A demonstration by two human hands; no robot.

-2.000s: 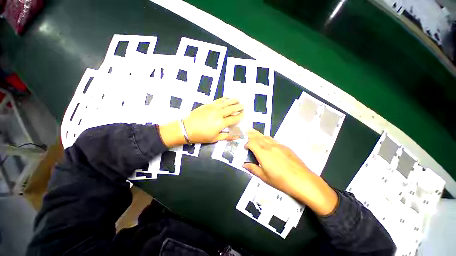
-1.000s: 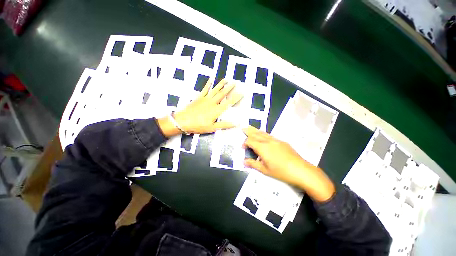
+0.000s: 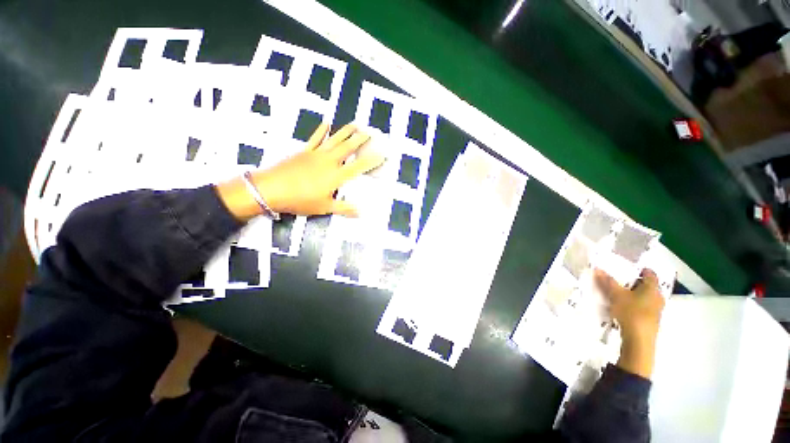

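White die-cut sheets with open windows [image 3: 372, 268] lie on the dark green worktop. My left hand [image 3: 316, 177] rests spread on the left edge of one windowed sheet, fingers apart. My right hand [image 3: 632, 303] is over the sheet stack at the right [image 3: 563, 320], thumb and fingers spread at its surface; whether it grips a piece cannot be told. Grey panels show at the top of that stack. A middle sheet stack [image 3: 459, 251] lies between the hands, with two open windows at its lower end.
Overlapping empty die-cut frames [image 3: 156, 138] cover the left. A pale rail [image 3: 511, 151] separates the worktop from the green conveyor belt [image 3: 554, 95]. Small red units [image 3: 687, 130] are on the belt's far side. A white box [image 3: 715, 372] stands at the right edge.
My right hand has left the windowed sheet and moved right to the right sheet stack. My left hand stays on the windowed sheet. The view has shifted right, bringing red units and the white box into view.
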